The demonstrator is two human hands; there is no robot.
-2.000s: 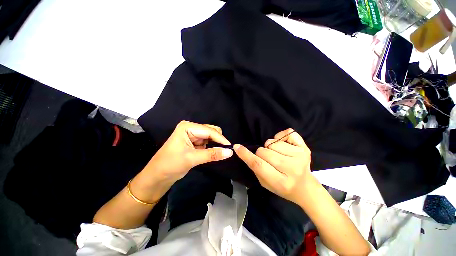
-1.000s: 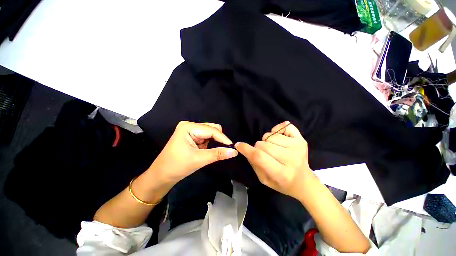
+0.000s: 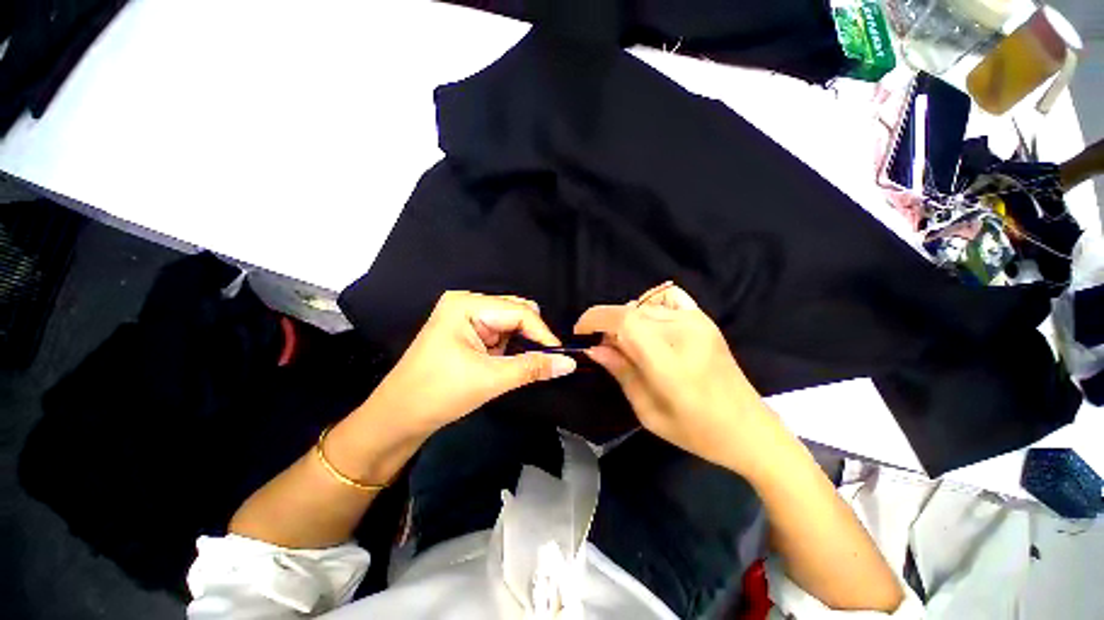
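The black garment (image 3: 678, 206) lies spread over the white table, with its near edge raised at my fingertips. My left hand (image 3: 466, 363) pinches the folded edge between thumb and index finger. My right hand (image 3: 666, 363) has its thumb and index finger closed at the same fold, just right of the left fingertips. A thin light sliver, likely the needle (image 3: 567, 350), shows between the fingertips of both hands. A dark thread loops round a finger of my right hand.
Thread scraps (image 3: 987, 230), a smartphone (image 3: 930, 133), a green box (image 3: 862, 39) and a yellow-brown container (image 3: 1017, 63) are at the right. A second black piece (image 3: 739, 30) lies at the far edge. A black cloth heap (image 3: 157, 424) is lower left.
My right fingers have changed from an extended index finger to a closed pinch at the fold, and a light sliver now shows. The view has shifted slightly. My left hand keeps its hold.
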